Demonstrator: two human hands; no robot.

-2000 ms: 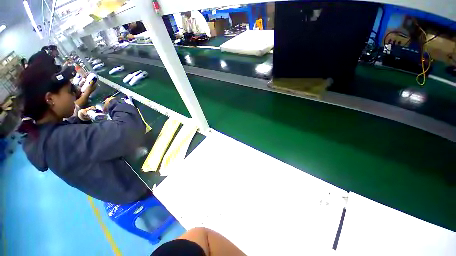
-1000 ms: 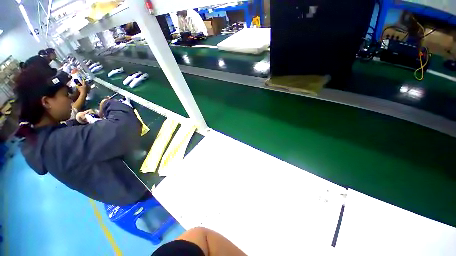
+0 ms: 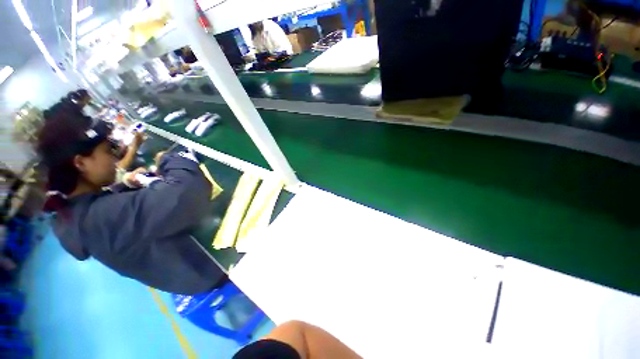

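Note:
A white work sheet [image 3: 351, 266] lies on the bench in front of me, with a second white sheet [image 3: 561, 315] edge to edge at its right. A slim dark strip or tool [image 3: 495, 312] lies near the join of the sheets. Small faint marks show beside it. Part of a bent, bare limb [image 3: 316, 340] with black cloth shows at the bottom edge; I cannot tell which part of the body it is. Neither my left hand nor my right hand is in view.
Yellow strips [image 3: 245, 210] lie at the left by a white post [image 3: 238, 98]. A green conveyor [image 3: 393, 175] runs behind, carrying white devices [image 3: 202, 125] at far left. A person in a grey sleeve [image 3: 140, 224] sits at left on a blue stool [image 3: 221, 312]. A black panel [image 3: 442, 56] stands opposite.
The view has shifted slightly, so the seated person, yellow strips and dark strip appear a little further right. Nothing on the sheets has visibly moved.

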